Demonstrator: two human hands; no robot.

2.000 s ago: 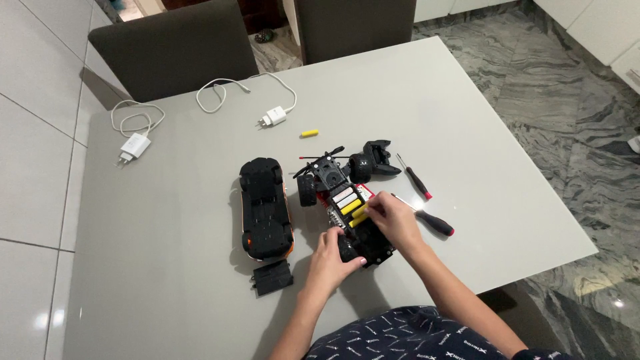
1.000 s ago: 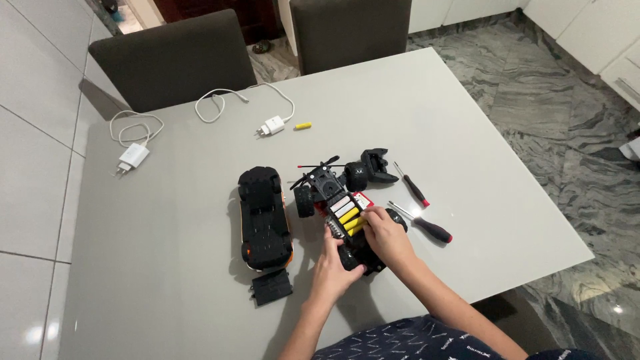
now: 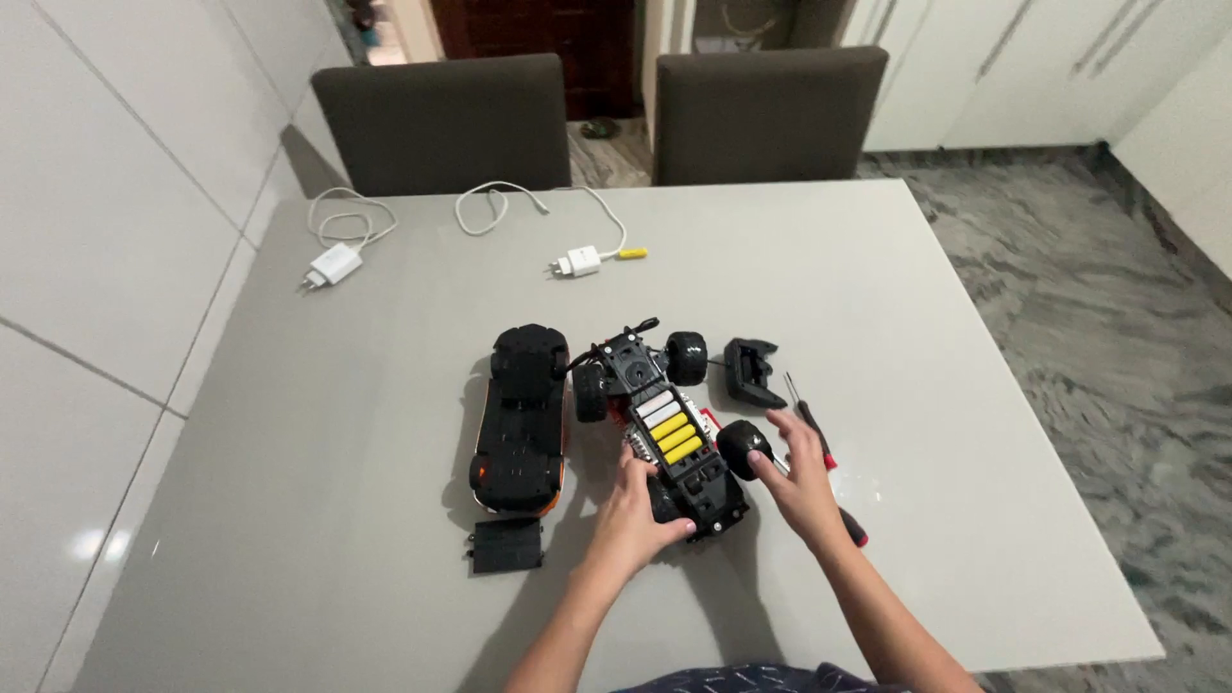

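A toy truck chassis (image 3: 712, 486) lies upside down on the table, its battery bay uncovered. Several cells fill the bay: white ones (image 3: 657, 409) toward the front axle and yellow ones (image 3: 677, 438) beside them. My left hand (image 3: 630, 515) grips the chassis at its left side, near a rear wheel. At the other rear wheel (image 3: 744, 449), my right hand (image 3: 797, 472) has its fingers apart, with the thumb at the tyre. A second toy car (image 3: 522, 423) rests wheels up left of the chassis. Just below that car is a black plastic battery cover (image 3: 506, 546).
A black remote controller (image 3: 751, 373) and two screwdrivers (image 3: 813, 423) (image 3: 853, 527) lie to the right. Farther back are two white chargers (image 3: 335, 265) (image 3: 580, 261) with cables, and a loose yellow cell (image 3: 632, 253). Two dark chairs (image 3: 443, 125) (image 3: 770, 115) stand behind the table (image 3: 318, 385).
My right hand has moved off the yellow cells to the rear wheel at the right. The cells in the bay are now uncovered by fingers. The view has shifted.
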